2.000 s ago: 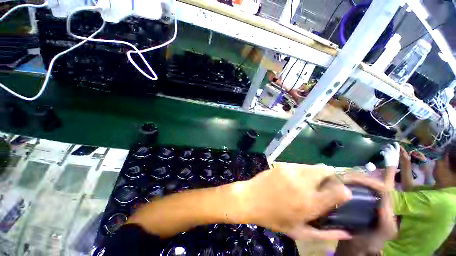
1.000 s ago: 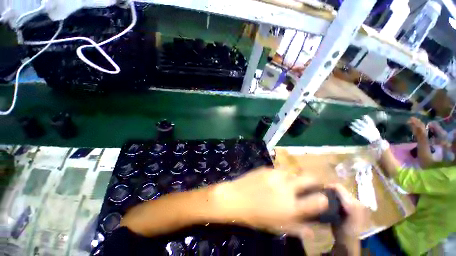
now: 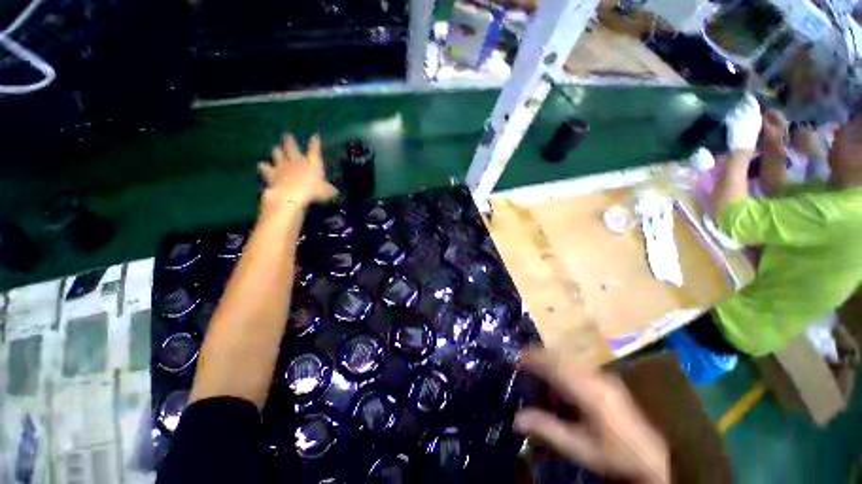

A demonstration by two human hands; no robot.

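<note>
The glossy black tray (image 3: 354,354) with rows of round pockets lies in front of me. My left hand (image 3: 298,175) is open and empty above the green conveyor, fingers spread. It is just left of an upright black cylindrical unit (image 3: 357,170), with a small gap between them. My right hand (image 3: 591,416) is blurred over the tray's lower right edge, fingers and thumb apart around a dark area. Whether it holds a unit there cannot be told. My left forearm covers part of the tray.
The green conveyor (image 3: 435,142) runs behind the tray with another dark unit (image 3: 565,139). A pale perforated post (image 3: 520,95) stands behind right. A tan board (image 3: 567,255) with a white cloth (image 3: 660,241) lies right. A person in yellow-green (image 3: 803,255) is beyond. Printed sheets (image 3: 80,378) lie left.
My left hand has moved from the dark unit at the right to above the conveyor, letting the unit go. My right hand has come down to the tray's right edge. The view has shifted.
</note>
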